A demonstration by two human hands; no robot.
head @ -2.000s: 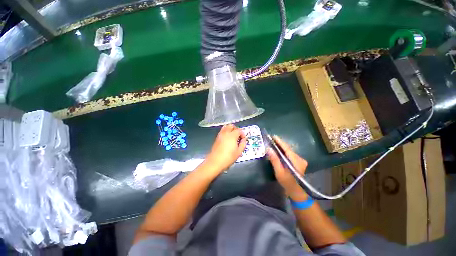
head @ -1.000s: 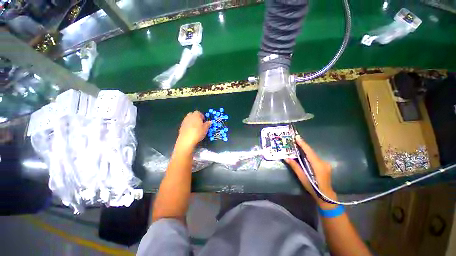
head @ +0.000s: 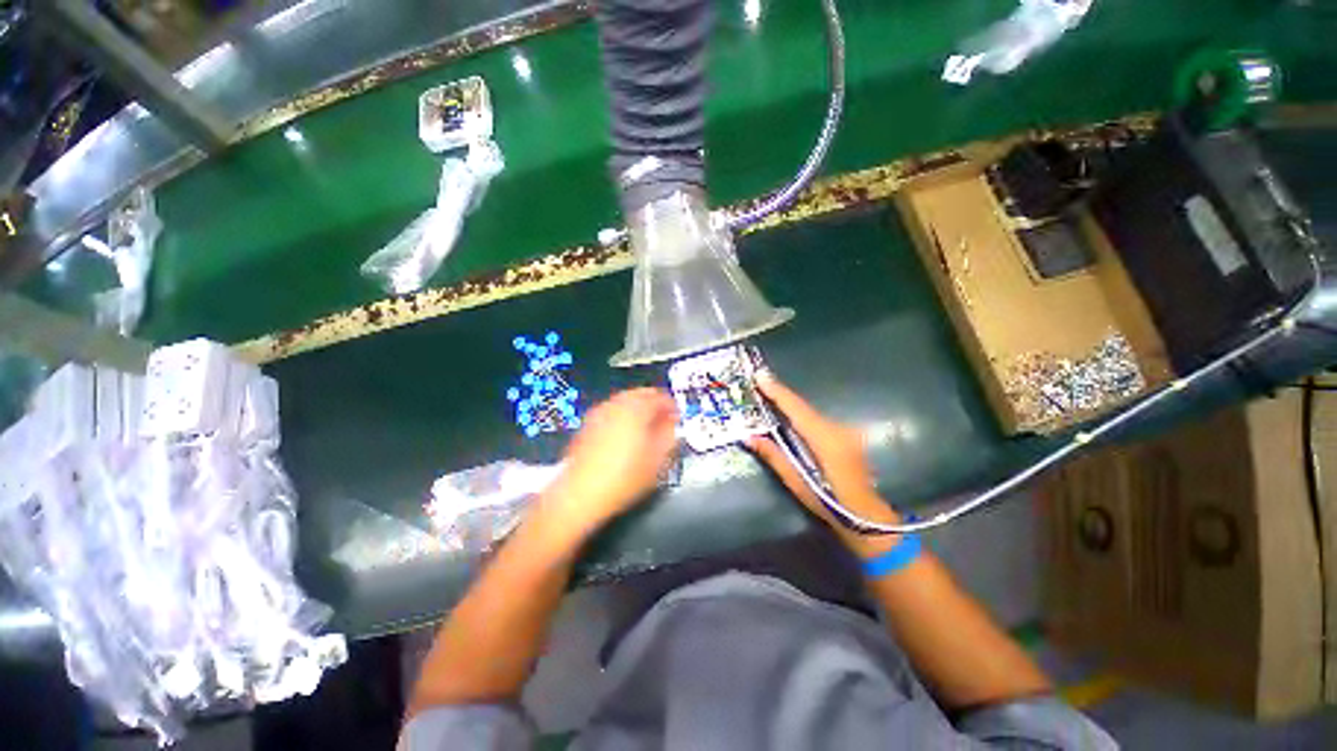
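Note:
A white housing with a circuit board (head: 719, 399) lies open side up under the clear funnel (head: 694, 286). My right hand (head: 821, 448) holds the soldering iron (head: 799, 458), its cable trailing right, and its fingers touch the housing's right edge. The iron's tip is hard to make out. My left hand (head: 623, 448) is at the housing's left edge, fingers bunched; whether they pinch a part is hidden. Blue disc components (head: 543, 385) lie in a loose pile left of my left hand. A bagged cord (head: 484, 496) lies partly behind my left forearm.
Stacked white units with bagged tails (head: 191, 396) stand at far left. A cardboard tray (head: 975, 294) with silvery scraps (head: 1078, 385) and a black box (head: 1195, 242) are at right. Units lie on the green conveyor (head: 557, 184) behind. A ribbed hose (head: 656, 88) hangs above. Cartons (head: 1158, 543) stand below right.
My left hand has moved right from the blue disc pile to the housing. My right hand stays at the housing with the iron. The camera view has shifted, and the units on the conveyor have moved.

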